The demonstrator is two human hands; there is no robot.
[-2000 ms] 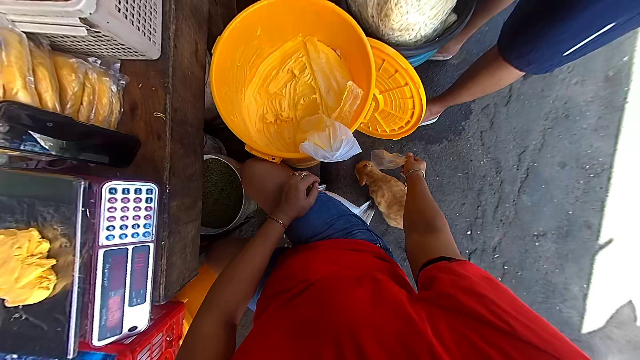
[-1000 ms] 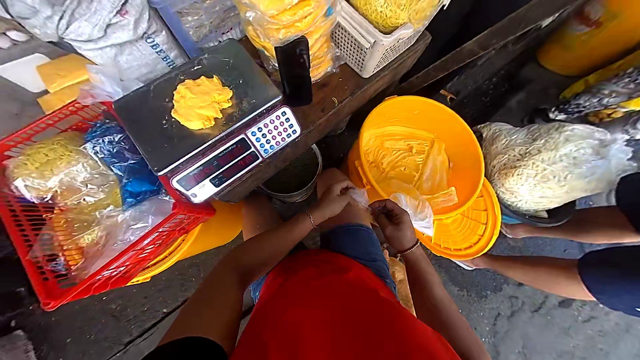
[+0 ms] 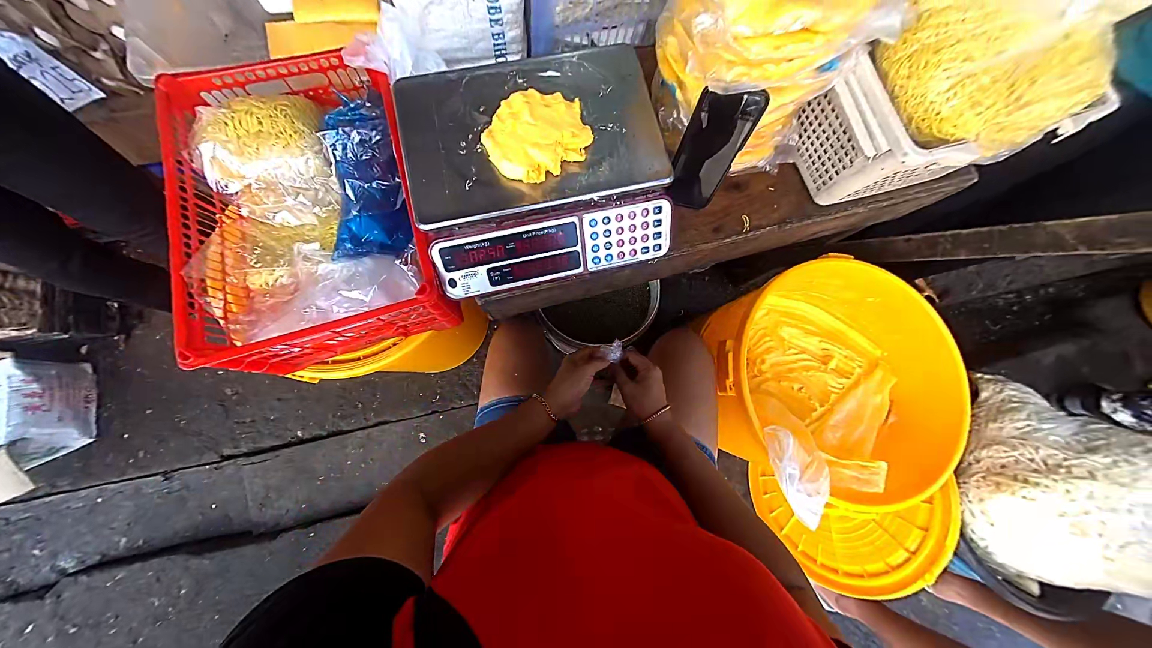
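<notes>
Above my lap, my left hand (image 3: 576, 380) and my right hand (image 3: 641, 385) pinch a small piece of clear plastic (image 3: 614, 351) between their fingertips. Just beyond them a metal pot (image 3: 601, 317) with dark contents sits partly under the table edge. A digital scale (image 3: 621, 117) on the table carries a lump of yellow paste (image 3: 537, 135). To the right stands a yellow bucket (image 3: 918, 360) smeared inside with yellow paste, and a clear plastic bag (image 3: 799, 472) hangs over its rim.
A red plastic basket (image 3: 171, 225) at the left holds bagged noodles and a blue bag. A smartphone (image 3: 717, 144) leans beside the scale. A white crate (image 3: 841, 148) of yellow noodles (image 3: 999, 76) stands at the back right. A yellow lid (image 3: 864, 549) and a person's legs (image 3: 990, 607) are at the lower right.
Two seconds ago my right hand was low beside a cat, away from my left; now both hands are together over my lap. The view has swung strongly.
</notes>
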